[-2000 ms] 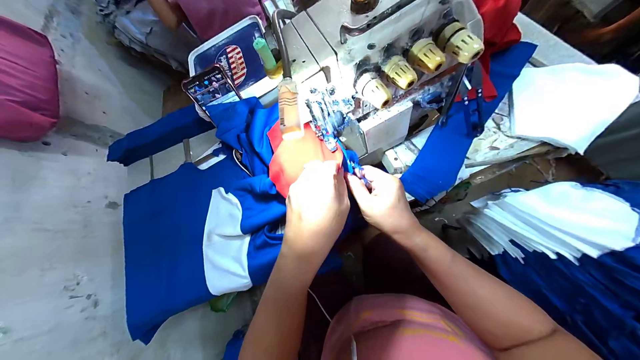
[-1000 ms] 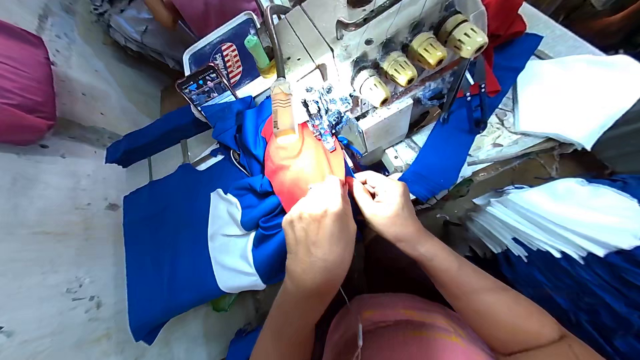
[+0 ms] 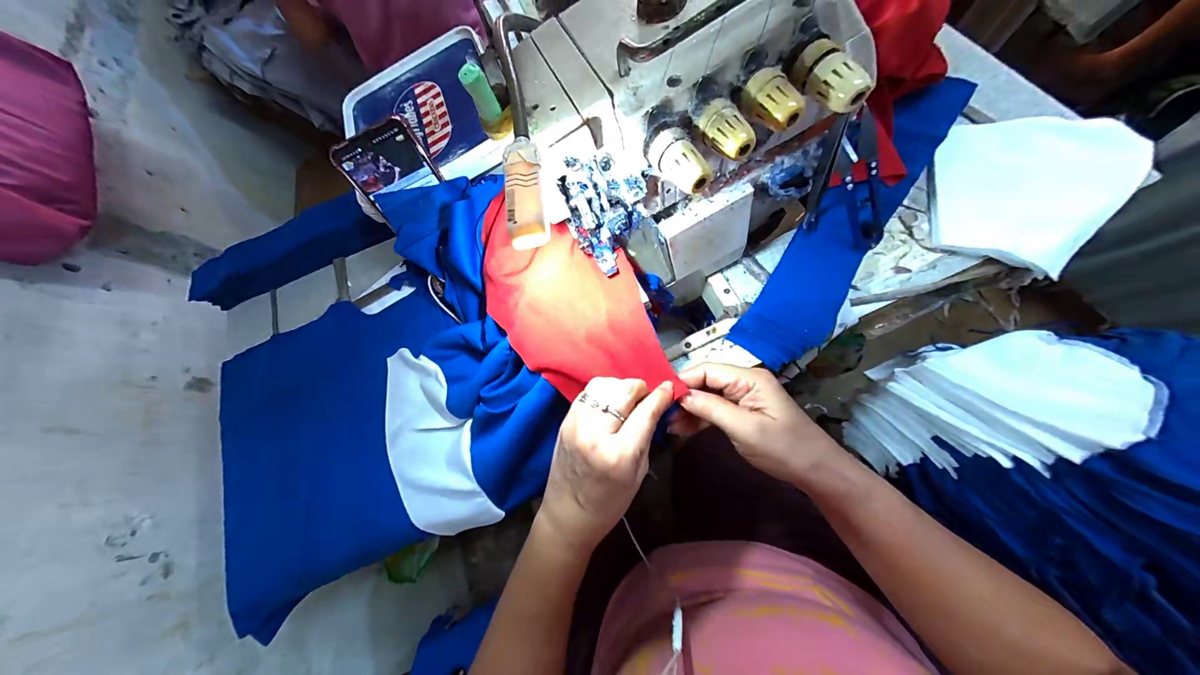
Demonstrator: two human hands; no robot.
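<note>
A red fabric piece (image 3: 581,314) lies under the lamp light in front of the overlock sewing machine (image 3: 698,230), its back part beneath the needle area. My left hand (image 3: 605,445) pinches its near edge between thumb and fingers. Close against it, my right hand (image 3: 750,412) pinches the corner of the same edge. Joined or bunched beside the red piece is blue fabric (image 3: 319,431) with a white panel (image 3: 436,450), spread to the left. Whether the red edge is stitched to blue cloth under my fingers is hidden.
Yellowish tension dials (image 3: 727,128) line the machine. Thread snips (image 3: 862,192) rest on a blue strip (image 3: 806,281) at its right. A phone (image 3: 384,164) leans by a blue tray (image 3: 459,80). White fabric pieces (image 3: 1041,192) lie right, with a white stack (image 3: 1022,398) on blue cloth nearer.
Both hands have come nearer to my body, away from the machine's needle area. More of the red fabric now shows, stretched between the machine and my fingers.
</note>
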